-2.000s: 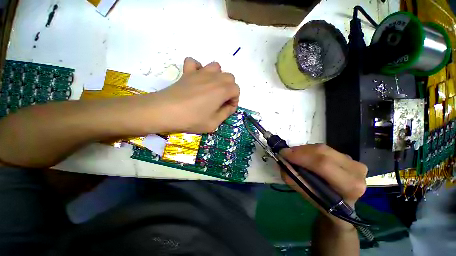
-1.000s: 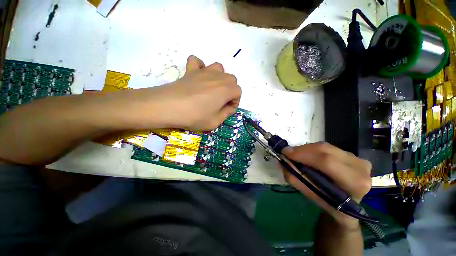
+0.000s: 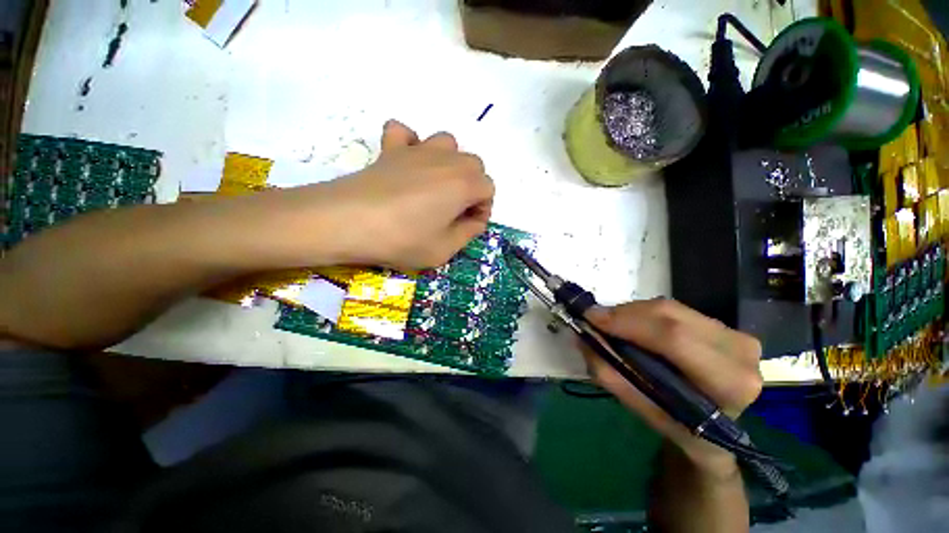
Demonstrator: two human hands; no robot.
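A green PCB panel (image 3: pixel 458 312) lies near the table's front edge. Amber taped pieces (image 3: pixel 377 304) and a white strip (image 3: pixel 317 299) lie on its left part. My left hand (image 3: pixel 432 198) is curled over the panel's upper edge, fingers closed; what they may pinch is hidden. My right hand (image 3: pixel 682 359) holds the soldering iron (image 3: pixel 645 364) like a pen, its tip at the panel's upper right corner, close to my left fingers. My left forearm covers part of the amber pieces.
Another green panel (image 3: pixel 83 182) lies far left. A yellowish pot (image 3: pixel 593 135) with grey contents, a solder spool (image 3: pixel 822 89) and a black station (image 3: pixel 702 239) stand right. Panels with amber pieces (image 3: pixel 911 292) lie far right. A brown box (image 3: pixel 552 26) sits behind.
The view has shifted slightly. The iron tip stays at the panel's upper right corner, and both hands keep nearly the same pose.
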